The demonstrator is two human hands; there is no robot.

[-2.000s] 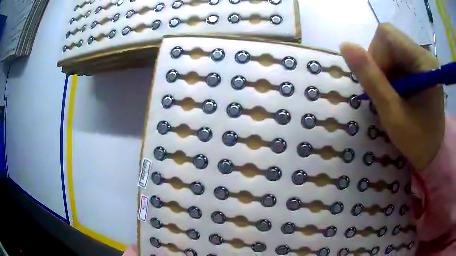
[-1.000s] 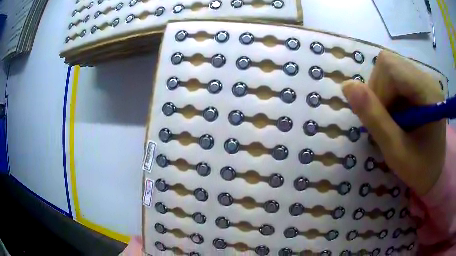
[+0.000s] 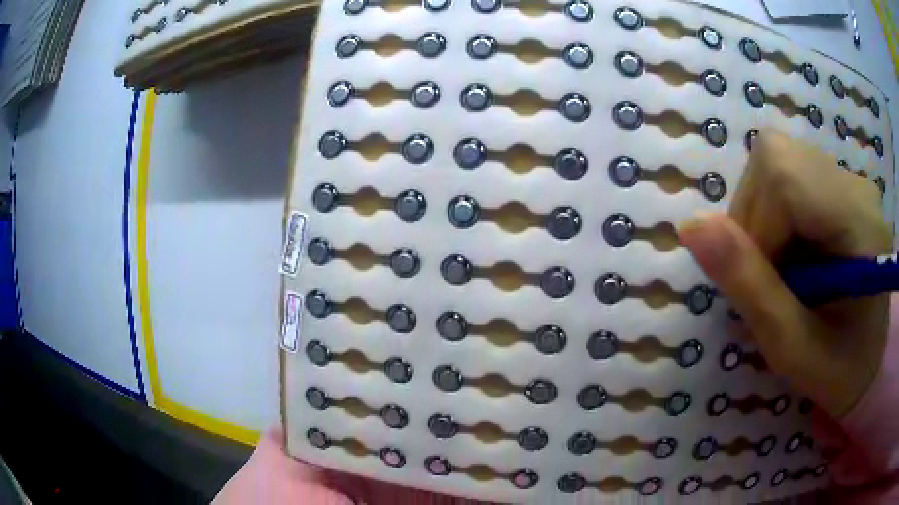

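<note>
The white parts tray [image 3: 513, 187] lies tilted in front of me, with rows of tan dumbbell-shaped cutouts. Small round metal parts [image 3: 463, 210] sit at the ends of the cutouts. My right hand [image 3: 798, 266] is over the right side of the tray, shut on a thick blue marker pen [image 3: 843, 279]. The marker's tip is hidden behind my fingers, near a part in the third column. Two small labels [image 3: 292, 244] are on the tray's left edge. My left hand is not in view; only a pink sleeve shows below the tray's lower left corner.
A stack of similar trays [image 3: 227, 44] stands behind at the upper left, and another layered stack [image 3: 39, 49] is at the far left. Blue and yellow tape [image 3: 144, 247] runs along the white bench. A sheet [image 3: 808, 8] lies at the top right.
The tray has shifted up in the picture, and its lower edge now shows. My right hand with the marker is lower in the picture and over rows further down the tray.
</note>
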